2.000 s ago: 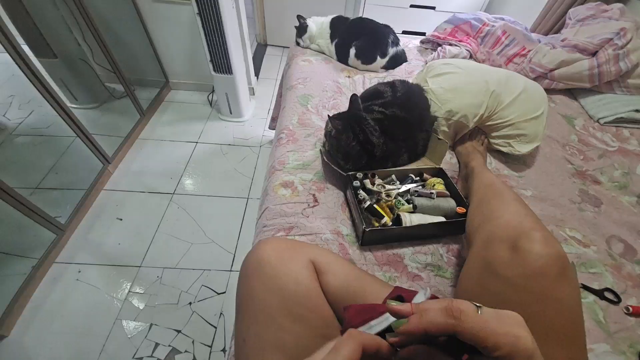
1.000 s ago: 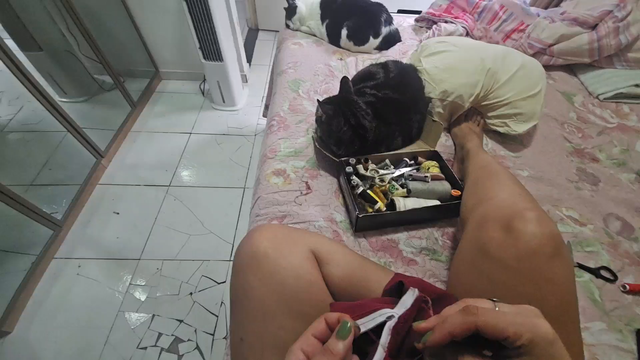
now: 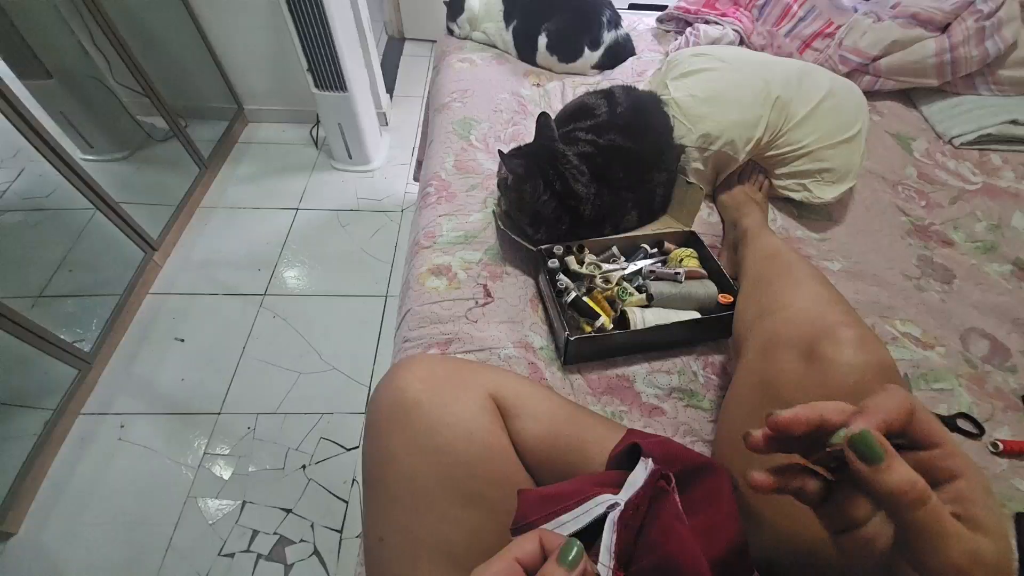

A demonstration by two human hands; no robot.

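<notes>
Dark red fabric (image 3: 688, 512) with a white zipper (image 3: 596, 512) sewn along its edge lies over my lap. At the bottom edge, my left hand (image 3: 544, 556) pinches the lower part of the zipper and cloth; most of this hand is cut off by the frame. My right hand (image 3: 872, 472) is raised to the right of the fabric, thumb and fingertips pressed together. Whether a needle or thread is between them is too small to tell. Beyond my knees sits a black box (image 3: 640, 344) of thread spools, with scissors (image 3: 632, 270) lying on top.
A dark cat (image 3: 608, 160) lies against the box's raised lid, beside a pale pillow (image 3: 760, 112). Another cat (image 3: 544, 32) rests farther back. Black-handled scissors (image 3: 962, 426) and a red thread spool (image 3: 1006, 447) lie at right. A tower fan (image 3: 332, 88) stands on the tiled floor.
My right hand has moved up and to the right, away from the fabric. My left hand has shifted lower, and more of the red cloth and zipper shows.
</notes>
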